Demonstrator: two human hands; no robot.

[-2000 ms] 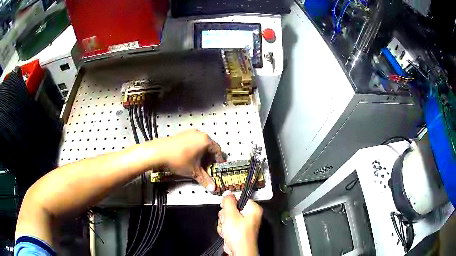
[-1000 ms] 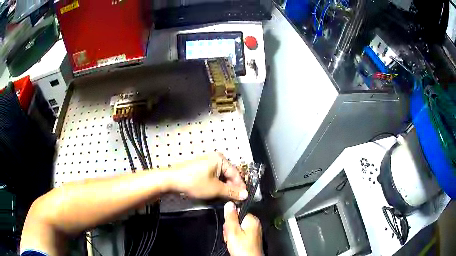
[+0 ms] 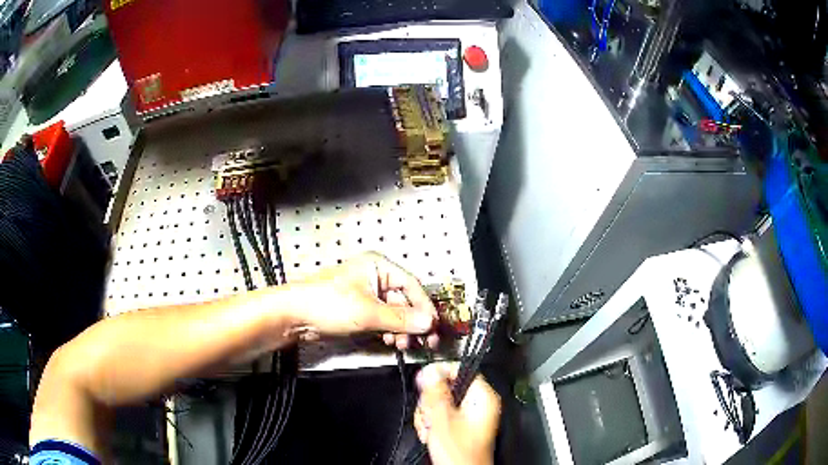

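My right hand (image 3: 458, 413) is closed around several black cables (image 3: 474, 352), their silvery tips pointing up past the table's front right corner. My left hand (image 3: 386, 309) is over the near brass-coloured fixture (image 3: 451, 307) and hides most of it; only its right end shows. The left thumb and fingers are pinched together on a single black cable (image 3: 402, 400), which hangs down below them; its tip is hidden. More black cables (image 3: 272, 409) hang over the table's front edge, left of my hands.
A second fixture (image 3: 238, 177) with black cables stands at the rear left of the perforated table (image 3: 172, 245). Stacked yellow fixtures (image 3: 419, 136) lie near the touchscreen (image 3: 399, 68). A red housing (image 3: 195, 50) is behind. A grey cabinet (image 3: 581, 209) stands at right.
Compared with one second ago, my left hand has come away from the held bunch, with one cable in its fingers. My right hand still holds the bunch, now slightly farther right.
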